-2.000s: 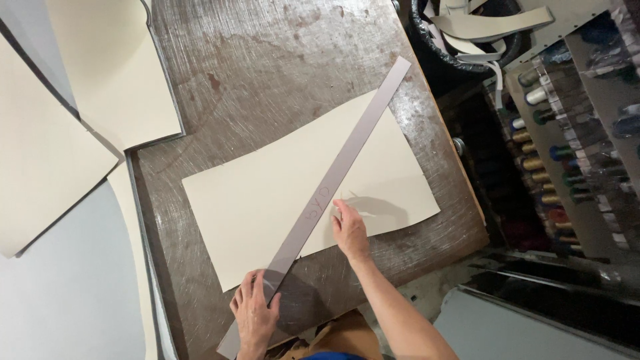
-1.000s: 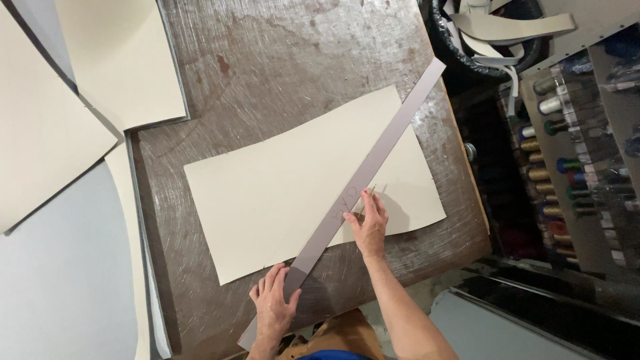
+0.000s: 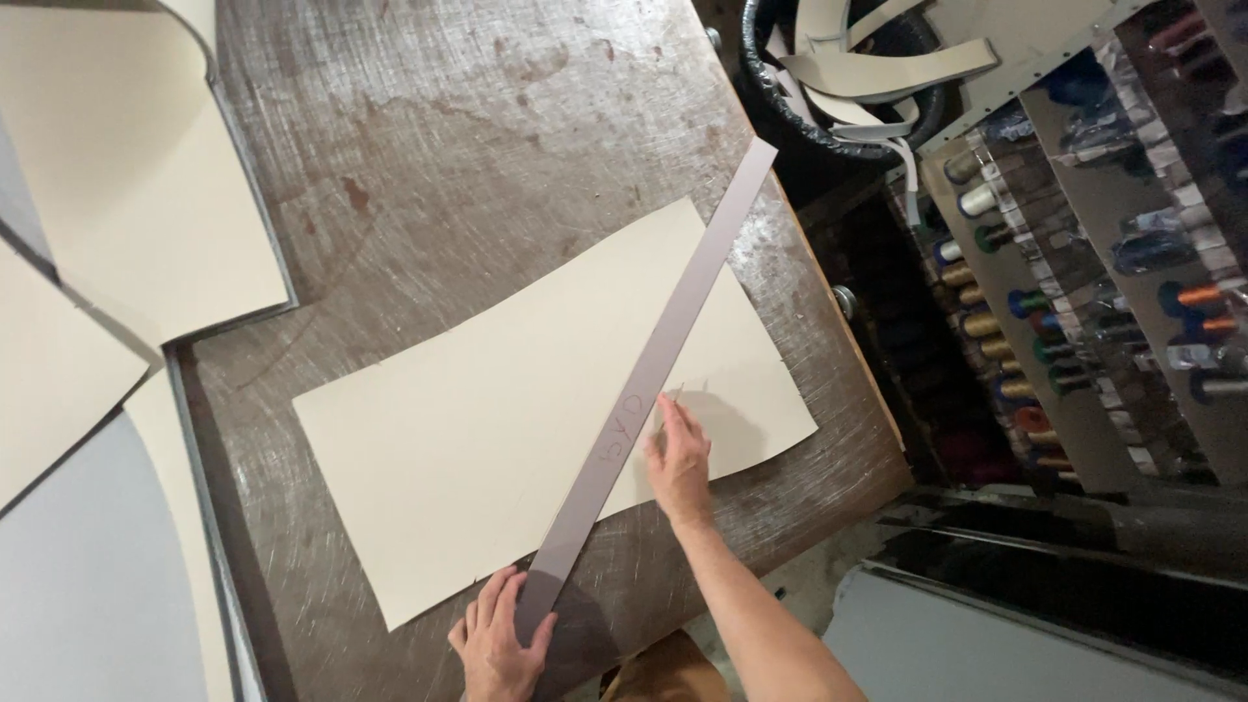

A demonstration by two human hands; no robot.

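Note:
A cream sheet of leather-like material (image 3: 468, 419) lies flat on the scratched worktable (image 3: 439, 175). Diagonally across it rests a long, flat grey-mauve strip (image 3: 682, 317) with handwriting on it; its top end reaches past the sheet near the table's right edge. My left hand (image 3: 502, 634) grips the strip's lower end, thumb on one side and fingers on the other. Close to the strip's right side, over the sheet, my right hand (image 3: 681, 453) has its fingers bent together around a small, thin item, too small to identify. The hand casts a shadow on the sheet.
More cream sheets (image 3: 146, 185) lie at the left, with a grey-backed piece (image 3: 97, 575) below them. A black-lined bin (image 3: 756, 73) of cream offcuts stands beyond the table's right edge. Racks of thread spools (image 3: 985, 327) stand farther right. A grey surface (image 3: 936, 634) is at the lower right.
Between two and one seconds ago the strip shifted right across the sheet, with my left hand at its lower end. Since then its upper end has swung back left, more upright.

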